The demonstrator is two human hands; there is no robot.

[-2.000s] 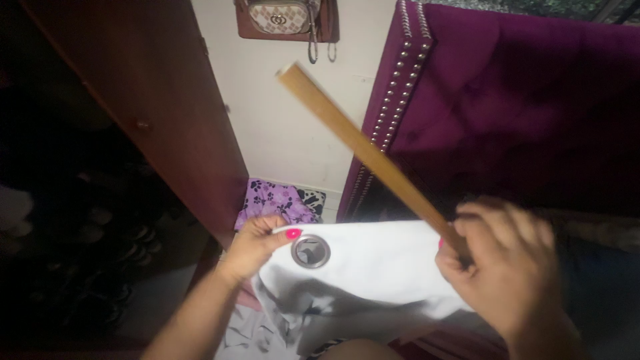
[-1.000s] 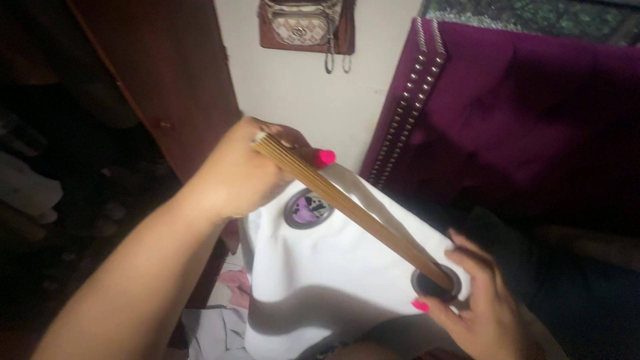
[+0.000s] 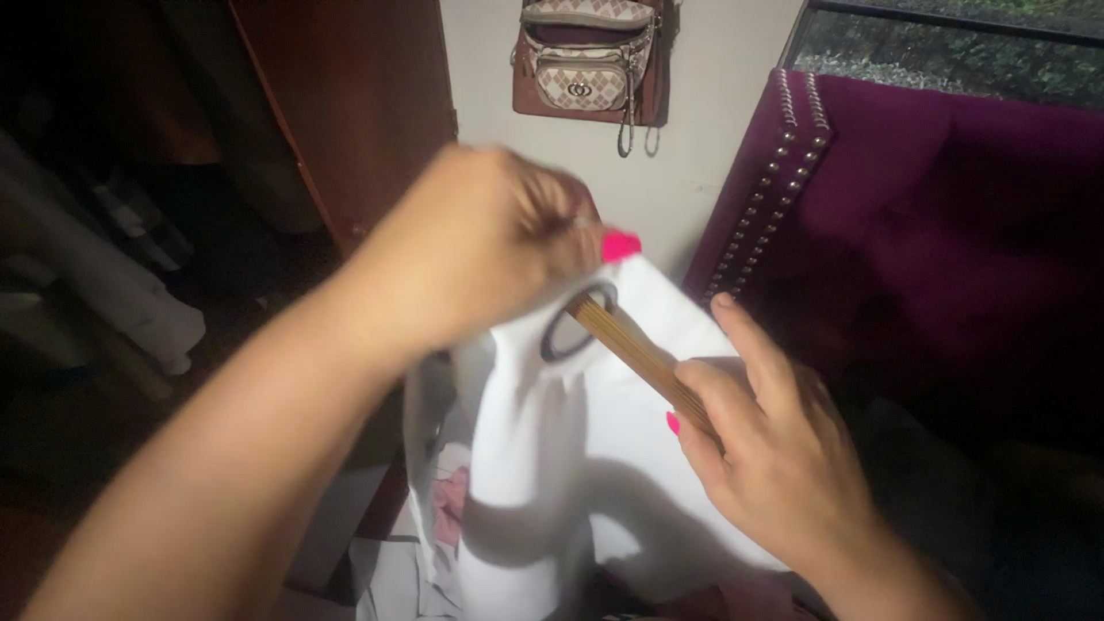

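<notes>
A white grommet curtain panel [image 3: 552,448] hangs between my hands. My left hand [image 3: 517,233] pinches its top edge, just above a dark-rimmed metal grommet [image 3: 552,341]. A wooden rod [image 3: 634,354] with a grooved surface slants from that grommet down to the right; its tip lies at the ring's opening, and how far it passes through cannot be told. Around the rod's lower part, my right hand [image 3: 759,423] is closed, with the index finger extended. The far end of the rod is hidden by this hand.
A purple upholstered headboard [image 3: 897,233] with metal studs stands at the right. A patterned bag [image 3: 586,69] hangs on the pale wall [image 3: 509,138]. Brown wooden door [image 3: 354,103] and dark hanging clothes [image 3: 121,267] are at the left. Pink and white fabrics lie below.
The rod's upper end, over the left hand's fingers a second ago, is now at the grommet. My right hand has moved from the other grommet onto the rod.
</notes>
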